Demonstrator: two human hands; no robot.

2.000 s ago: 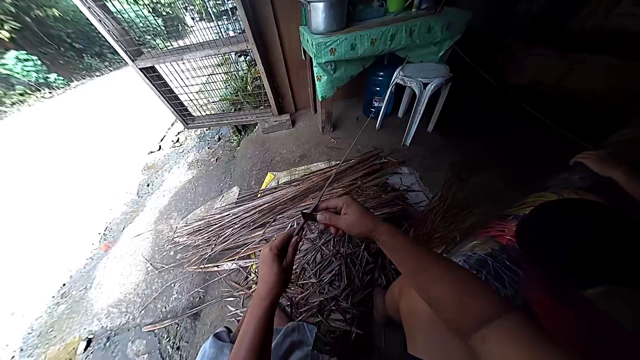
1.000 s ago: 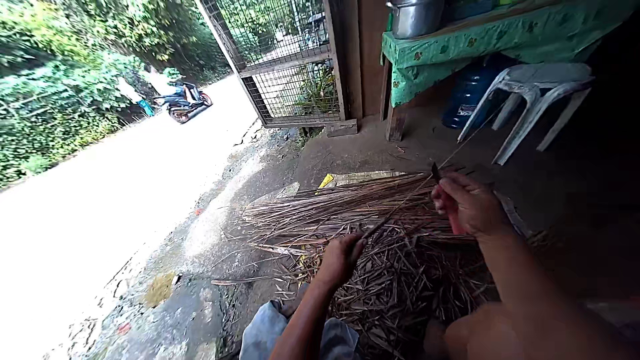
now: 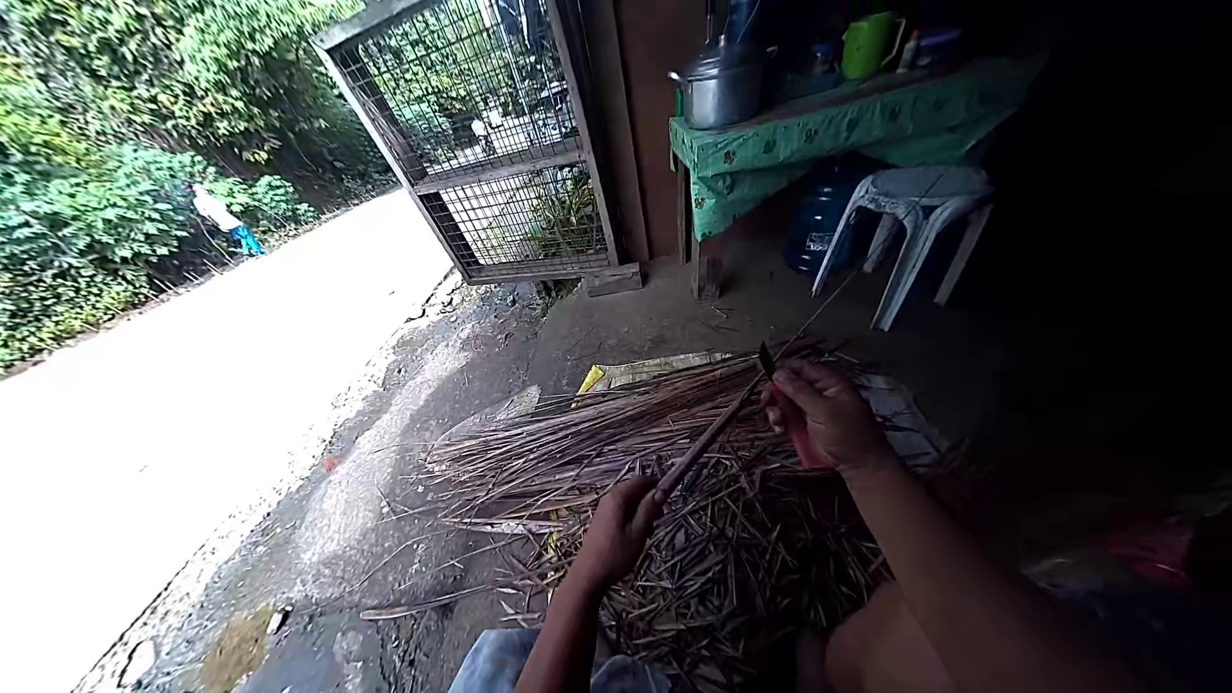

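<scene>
My left hand (image 3: pixel 621 525) grips the thick end of a long thin plant stalk (image 3: pixel 707 438), which slants up and away to the right. My right hand (image 3: pixel 826 414) is closed around the red handle of a small knife (image 3: pixel 767 360); its dark blade points up beside the stalk. Whether blade and stalk touch, I cannot tell. Beneath both hands lies a bundle of dry stalks (image 3: pixel 597 428) on a pale sack with a yellow edge (image 3: pixel 591 379). Nearer to me is a heap of short dry strips (image 3: pixel 722 568).
A wood-framed mesh gate (image 3: pixel 500 173) stands by the road (image 3: pixel 221 385), where a person (image 3: pixel 223 217) is at the far edge. A table with a green cloth (image 3: pixel 789 144) bears a metal pot (image 3: pixel 720 87). Below are a blue water jug (image 3: pixel 818 226) and a white plastic stool (image 3: pixel 914 207).
My hands, close together two seconds ago, are now apart along the stalk. The motorcycle on the road one second ago is no longer plain there. The view has swung left.
</scene>
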